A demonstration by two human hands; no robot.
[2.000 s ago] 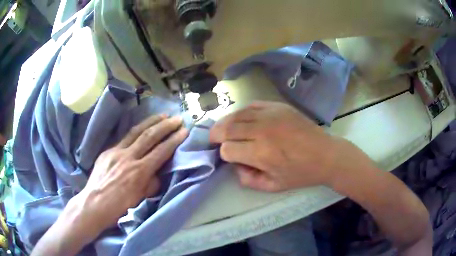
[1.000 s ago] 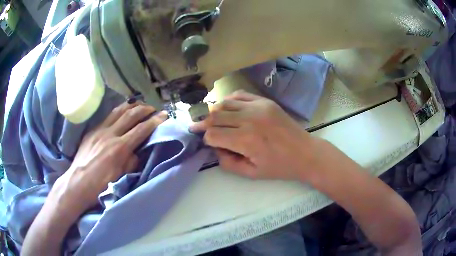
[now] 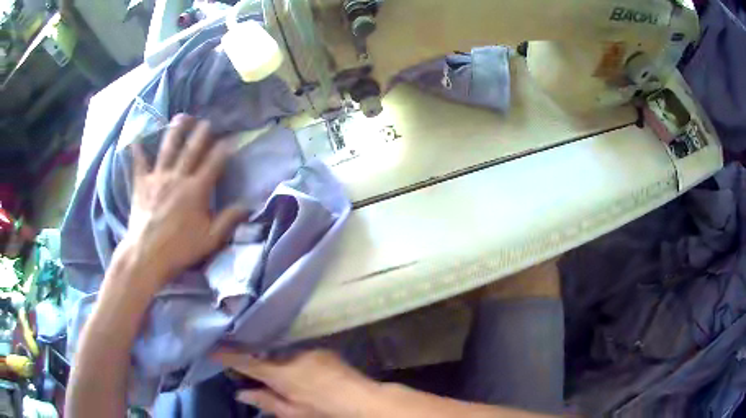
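The blue-grey garment [image 3: 307,237] lies bunched on the left of the white machine table and hangs over its front edge. My left hand [image 3: 176,192] lies on the cloth with fingers spread, slightly blurred. My right hand [image 3: 307,384] is low, below the table's front edge, with its fingertips at the hanging cloth; whether they pinch it is hard to tell. The presser foot and needle area [image 3: 339,135] is brightly lit, with the cloth's edge just left of it. The needle plate [image 3: 315,143] is partly uncovered.
The cream sewing machine [image 3: 491,20] spans the top. A cut piece of the same cloth [image 3: 491,77] lies behind the needle. A recessed tray [image 3: 683,126] is at the table's right end. A dark garment pile [image 3: 654,302] is at right. The wearer's leg [image 3: 515,343] shows below the table.
The garment has moved left, away from the needle. My left hand has moved left with fingers spread. My right hand has left the needle area and dropped below the table edge. The view has shifted.
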